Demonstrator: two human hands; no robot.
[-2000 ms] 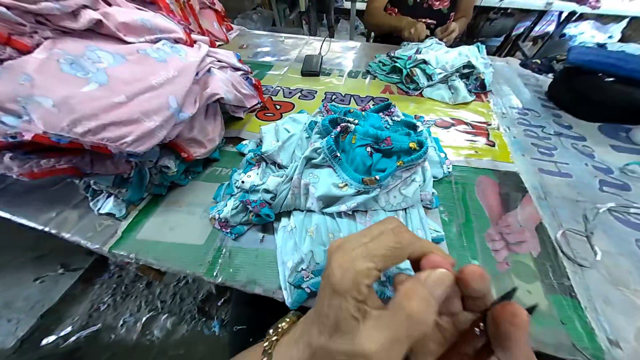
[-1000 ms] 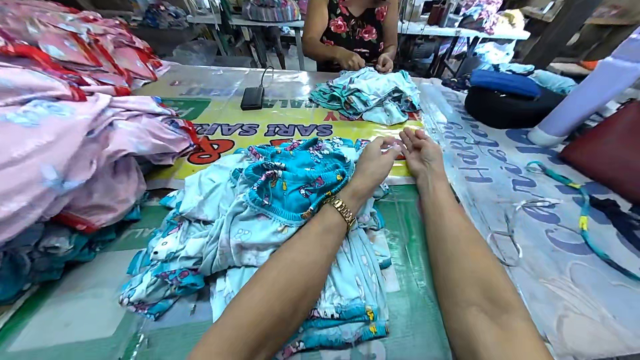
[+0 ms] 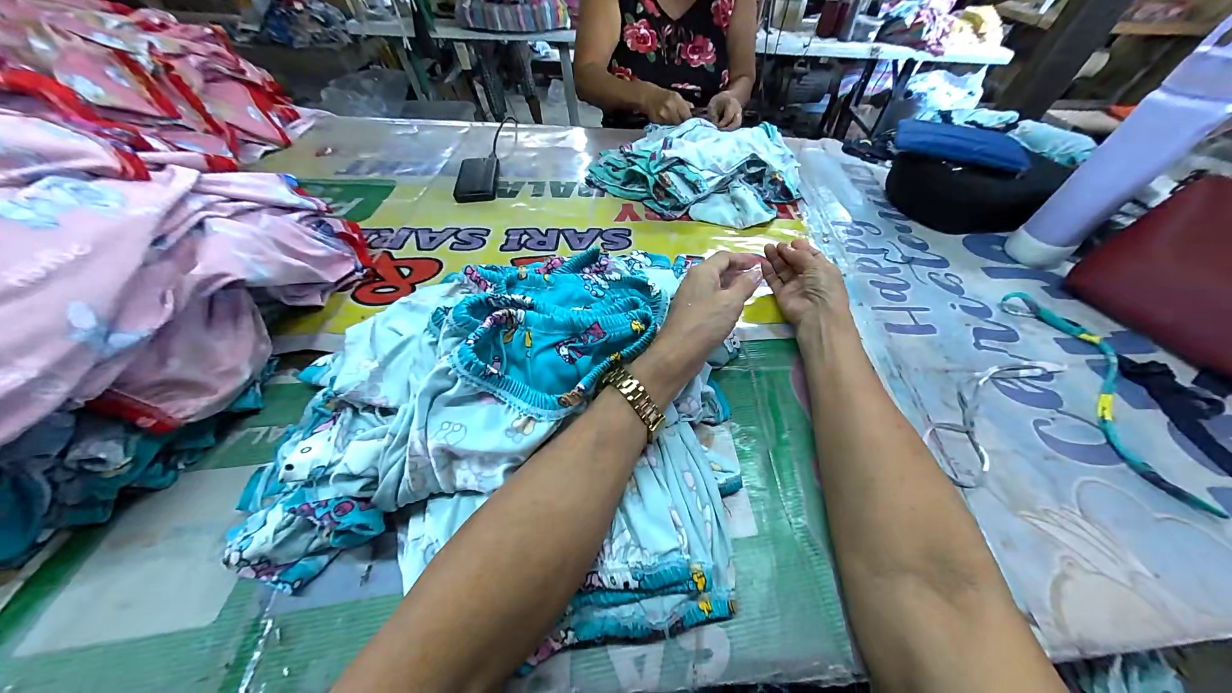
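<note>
My left hand (image 3: pixel 710 296), with a gold-coloured watch (image 3: pixel 632 400) at its wrist, reaches across a stack of light-blue printed garments (image 3: pixel 414 443). A teal garment with a gathered elastic waistband (image 3: pixel 549 346) lies on top, beside the wrist. Just right of the left hand is my right hand (image 3: pixel 807 287), palm up with fingers curled, over the printed table cover. The fingertips of both hands nearly meet. Something small and pale or shiny may be between them, too unclear to name.
Pink garments with red trim (image 3: pixel 106 260) are heaped at left. Across the table a person's hands (image 3: pixel 695 108) touch more blue garments (image 3: pixel 703 173). A black box with a cord (image 3: pixel 476 179), a teal fabric strip (image 3: pixel 1107 385), a maroon item (image 3: pixel 1165 274) and a black bag (image 3: pixel 962 188) lie around.
Both hands have moved from the near right edge to beyond the stack, now with forearms stretched out. The dark pointed tool seen at the fingers two seconds ago is not visible now. The view has shifted.
</note>
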